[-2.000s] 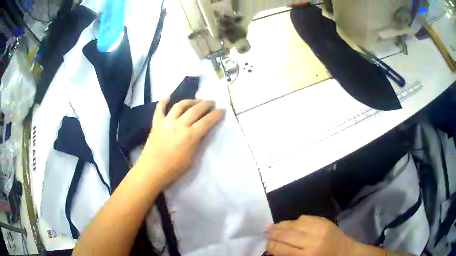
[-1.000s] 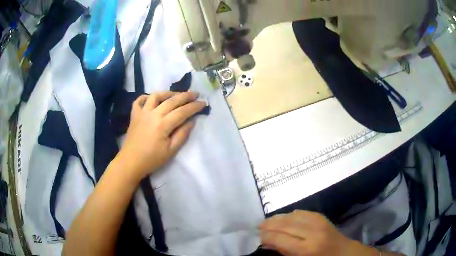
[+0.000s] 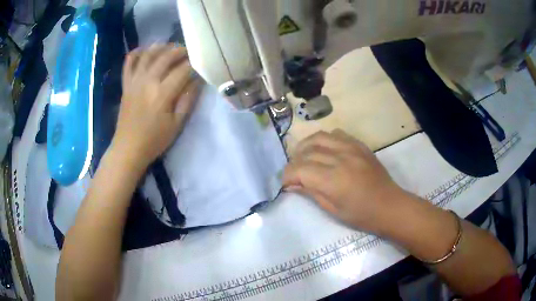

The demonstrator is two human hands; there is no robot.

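The pale grey-white panel lies under the machine head, its right edge running up to the presser foot. A dark strip runs down its left part, and dark fabric shows beneath. My left hand lies on the upper left of the panel, fingers slightly spread. My right hand has its fingertips on the panel's lower right edge, just in front of the foot; the thumb and fingers are together there. The needle tip cannot be made out.
The cream sewing machine fills the top. The blue lamp hangs at left. A curved dark piece lies on the bed, with blue-handled snips beside it. A printed ruler runs along the table's front. Fabric pieces hang at lower right.
The panel has moved up under the machine head, so its lower edge now lies on the table. My right hand has moved up close to the foot. My left hand has moved up and left.
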